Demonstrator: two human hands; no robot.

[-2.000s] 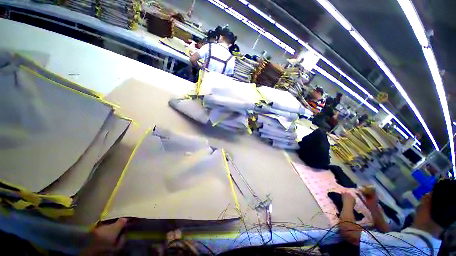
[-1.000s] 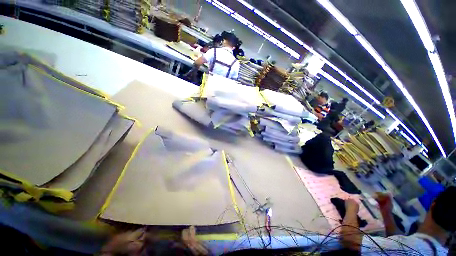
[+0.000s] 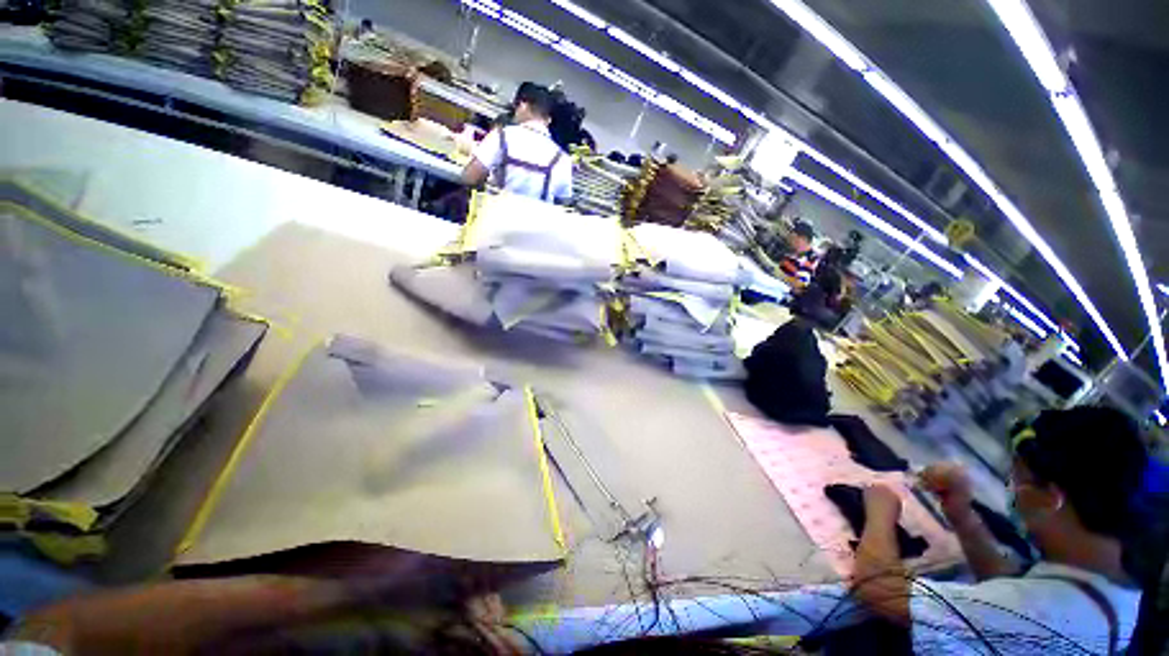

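A light-grey panel (image 3: pixel 385 474) with yellow side edges lies at the table's front edge. Its near edge is raised, with a dark gap under it. My left hand (image 3: pixel 340 596) is a blur just below that edge, its forearm coming in from the lower left. My right hand (image 3: pixel 477 618) is small, dark and blurred at the bottom, near the panel's right half. Fingers and grip cannot be made out on either hand. A stack of larger yellow-edged panels (image 3: pixel 96 346) lies at the left.
Thin metal rods (image 3: pixel 590 464) and a small tool (image 3: pixel 655 532) lie right of the panel. Folded grey bundles (image 3: pixel 551 263) stand behind. A neighbour's hands (image 3: pixel 885 502) hold black pieces over a pink sheet (image 3: pixel 788 474). Dark thin strands cross the front edge at right.
The view has shifted, so the table things sit further left. The panel's near edge now shows a dark gap. My left forearm now stretches in along the bottom left.
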